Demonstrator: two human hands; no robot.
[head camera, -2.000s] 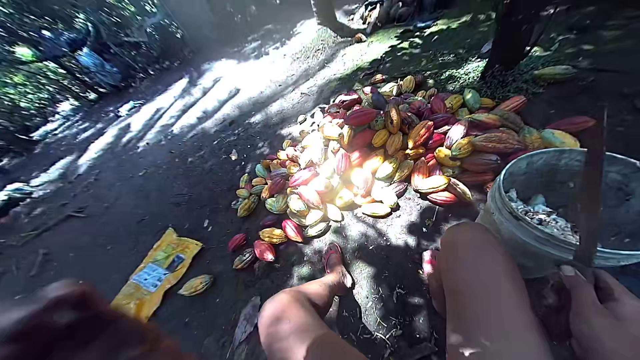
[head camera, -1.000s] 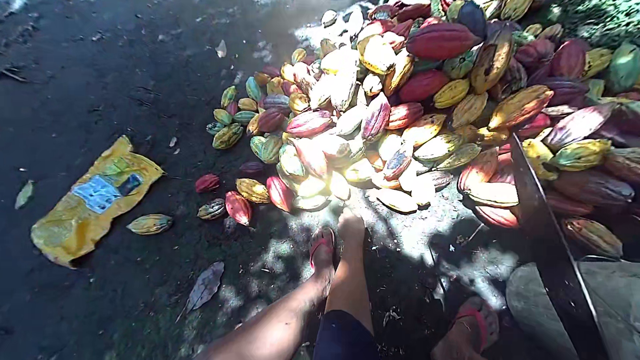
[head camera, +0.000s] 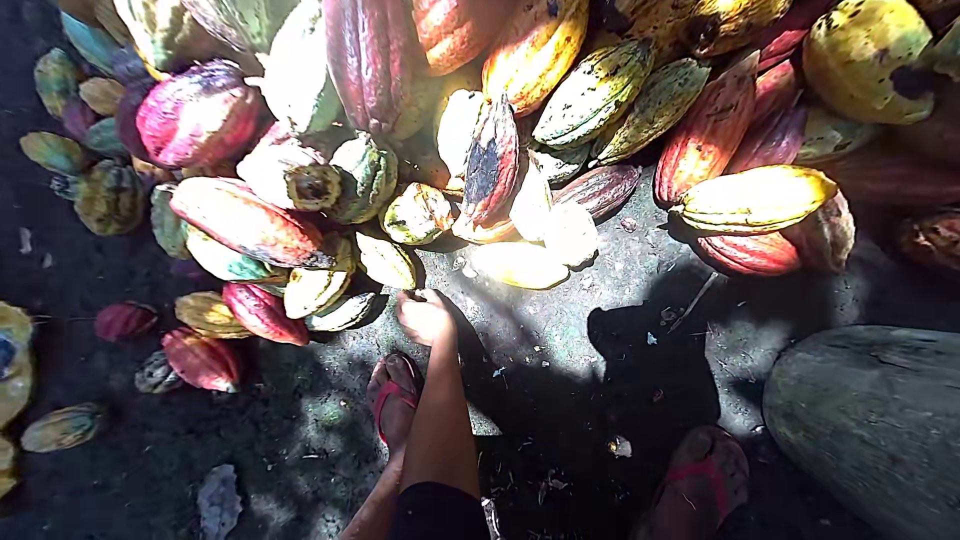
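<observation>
My left hand (head camera: 426, 316) reaches down to the lower edge of a heap of cacao pods. Its curled fingers are at the lower tip of a small pale-yellow cacao pod (head camera: 386, 261); whether they grip it cannot be told. Beside the hand lie a greenish cacao pod (head camera: 341, 312) on the left and a sunlit yellow cacao pod (head camera: 519, 265) on the right. Red, orange and green pods, some with black patches, fill the upper view. My right hand is out of view.
My feet in red flip-flops (head camera: 396, 401) are on the dark soil. A large grey rounded object (head camera: 870, 420) stands at the lower right. Part of a yellow plastic wrapper (head camera: 13, 360) shows at the left edge, near a lone pod (head camera: 61, 427) and a dry leaf (head camera: 219, 501).
The view has moved in closer on the heap. My left hand has reached down to the pods at the heap's lower edge. The long dark blade seen at the right earlier is out of view.
</observation>
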